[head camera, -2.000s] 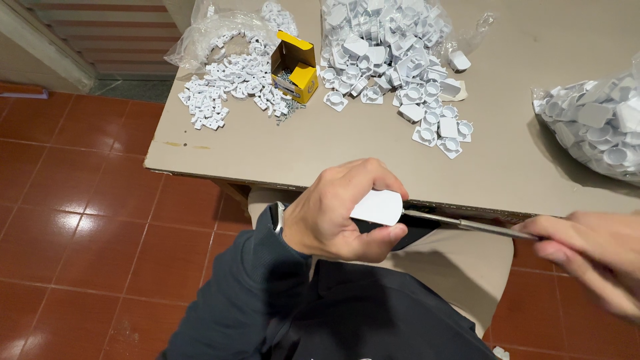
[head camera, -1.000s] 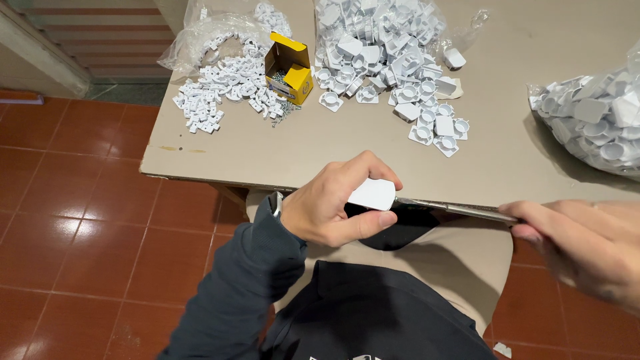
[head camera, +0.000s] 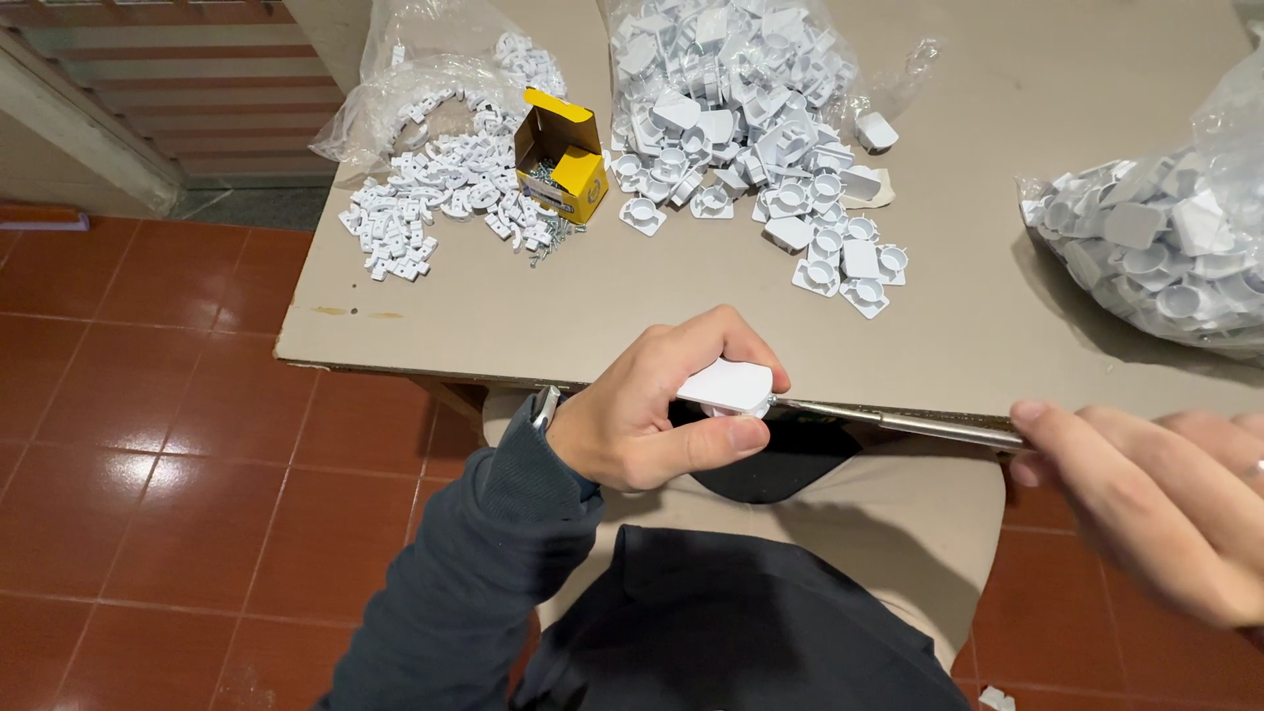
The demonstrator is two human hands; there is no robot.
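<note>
My left hand [head camera: 671, 405] grips a white plastic part [head camera: 729, 385] by its edges, flat plate facing up, just off the table's front edge. A long metal screwdriver shaft [head camera: 928, 427] runs from my right hand [head camera: 1155, 494] to the part's right end, its tip touching or very near a small screw there. My right hand is closed round the tool's near end, and its handle is hidden. Beyond my hands lie a pile of small white plastic pieces [head camera: 474, 173], an open yellow cardboard box [head camera: 583, 183] with small screws, and a heap of larger white parts [head camera: 770, 128].
A clear plastic bag [head camera: 1155, 247] full of similar white parts stands on the table [head camera: 948, 336] at the right. Loose screws [head camera: 555, 242] lie before the yellow box. Another plastic bag [head camera: 380, 94] lies at the back left. Red floor tiles [head camera: 197, 494] show left of the table.
My left hand still holds the white part, now tilted so that some of its underside shows. My right hand has stayed on the screwdriver, with its fingers shifted.
</note>
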